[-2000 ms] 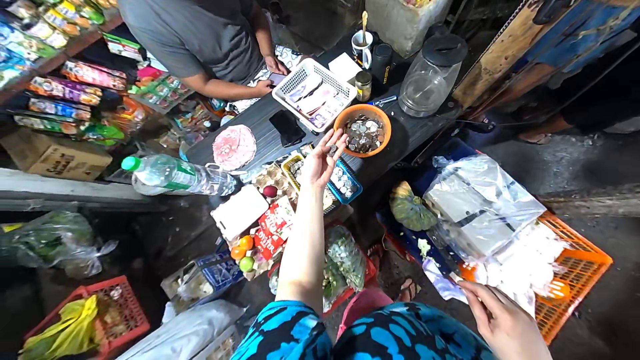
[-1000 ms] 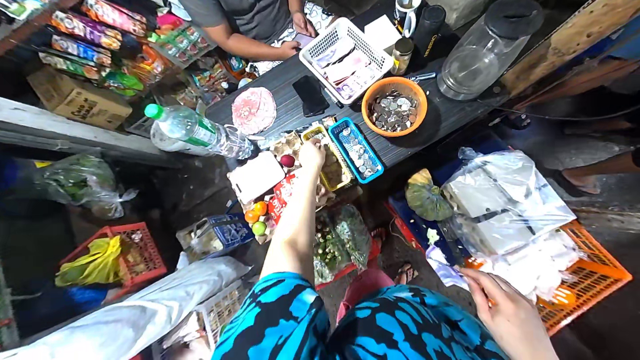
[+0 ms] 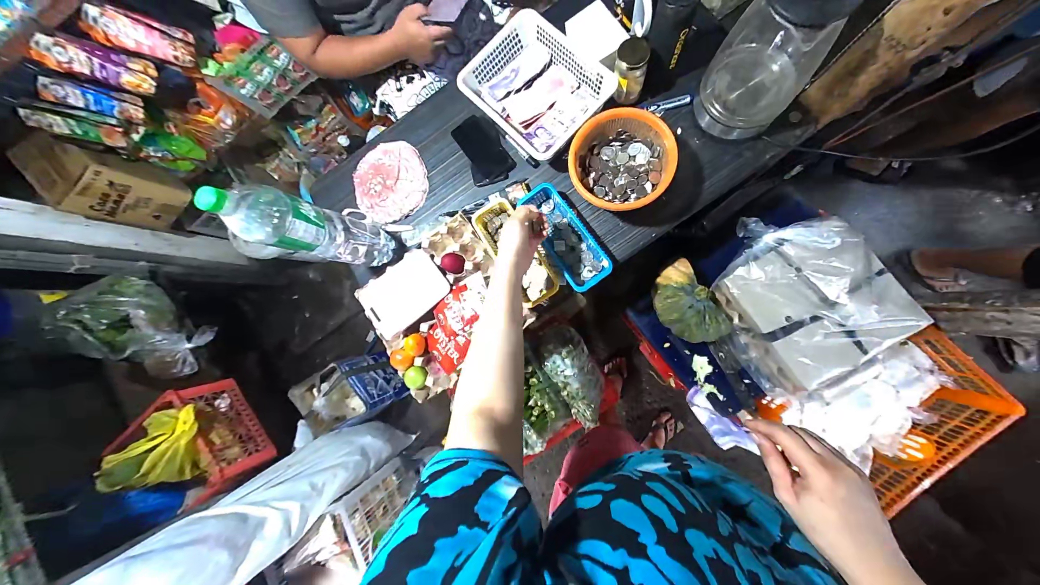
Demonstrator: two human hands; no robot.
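My left hand (image 3: 522,231) is over the yellow basket (image 3: 530,288) and the near edge of the blue plastic basket (image 3: 578,252), both with coins; its fingers are bent down, and whether they hold a coin is hidden. An orange bowl (image 3: 622,158) full of coins stands right of the blue basket. Behind is a white basket (image 3: 536,81) with banknotes. At the lower right, my right hand (image 3: 800,463) pinches a purple-and-white banknote (image 3: 721,418) between thumb and fingers, beside the blue tray with a piece of squash (image 3: 689,302).
A plastic bottle (image 3: 296,227), a pink round item (image 3: 391,182) and a black phone (image 3: 483,150) lie on the dark table. A clear jug (image 3: 751,69) stands at the back right. Another person's hand (image 3: 419,34) holds a phone. An orange crate (image 3: 967,406) lies right.
My left hand has come down from beside the orange bowl to the small coin baskets, and has since shifted slightly toward the blue one. My right hand keeps the banknote. The view has moved closer to the table.
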